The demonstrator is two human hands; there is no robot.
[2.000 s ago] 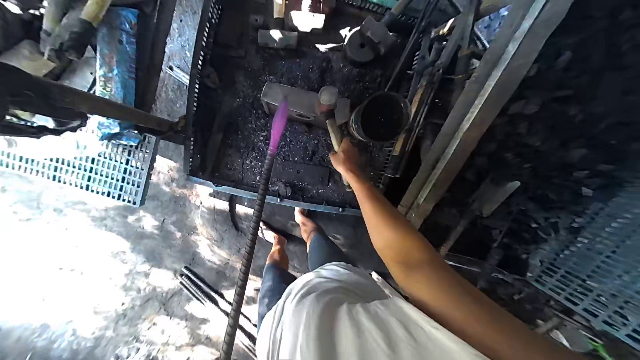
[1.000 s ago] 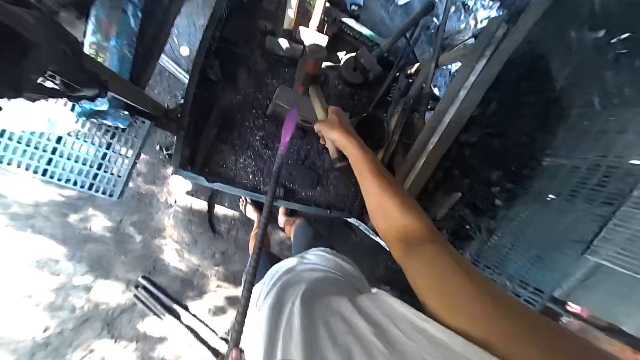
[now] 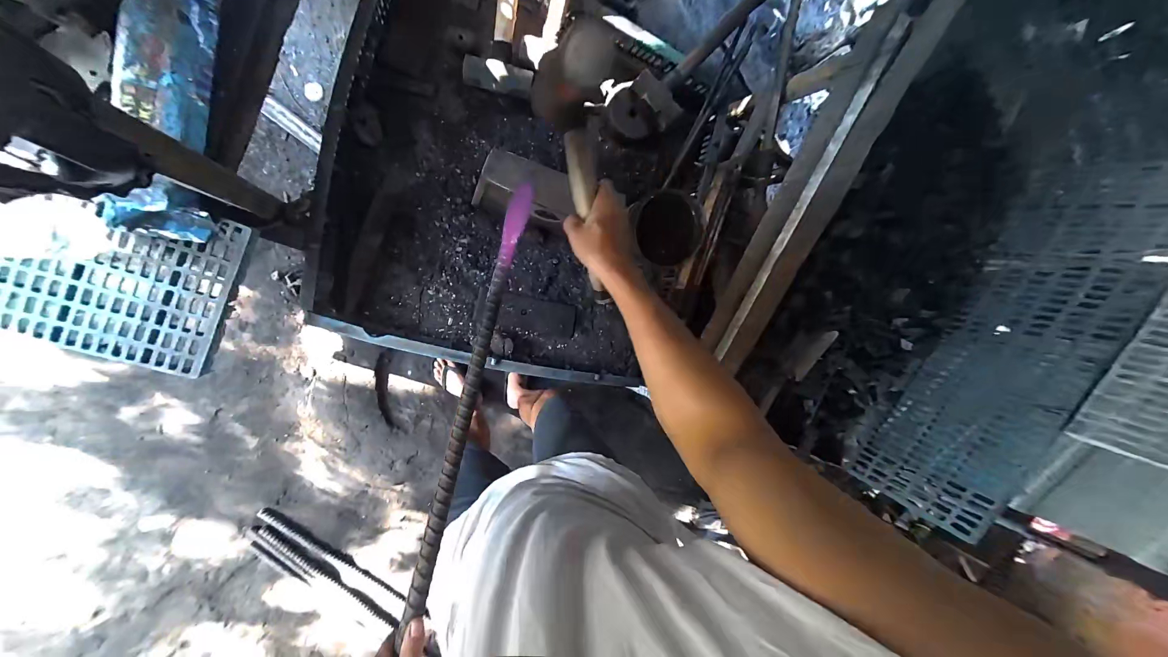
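My right hand [image 3: 604,237] grips the wooden handle of a hammer [image 3: 582,173], whose blurred head is above the far side of a metal anvil block [image 3: 529,185]. At the bottom edge my left hand [image 3: 412,639], mostly cut off, holds the lower end of a long ribbed steel rebar [image 3: 465,401]. The bar slants upward across the tray edge. Its glowing, purple-looking tip [image 3: 516,219] is flattened and lies over the near side of the block; whether it touches cannot be told.
A dark tray [image 3: 474,354] with black debris surrounds the block. A round can [image 3: 668,228] stands right of it, beside metal rods and a wooden beam [image 3: 803,210]. Another hammer head [image 3: 497,75] lies behind. More rebars [image 3: 319,561] lie on the ground; plastic grates [image 3: 119,301] flank the area.
The hammer has gone from beside the block, two seconds ago, to beyond and above it now. The rebar's glowing tip stays near the block. The view has shifted somewhat.
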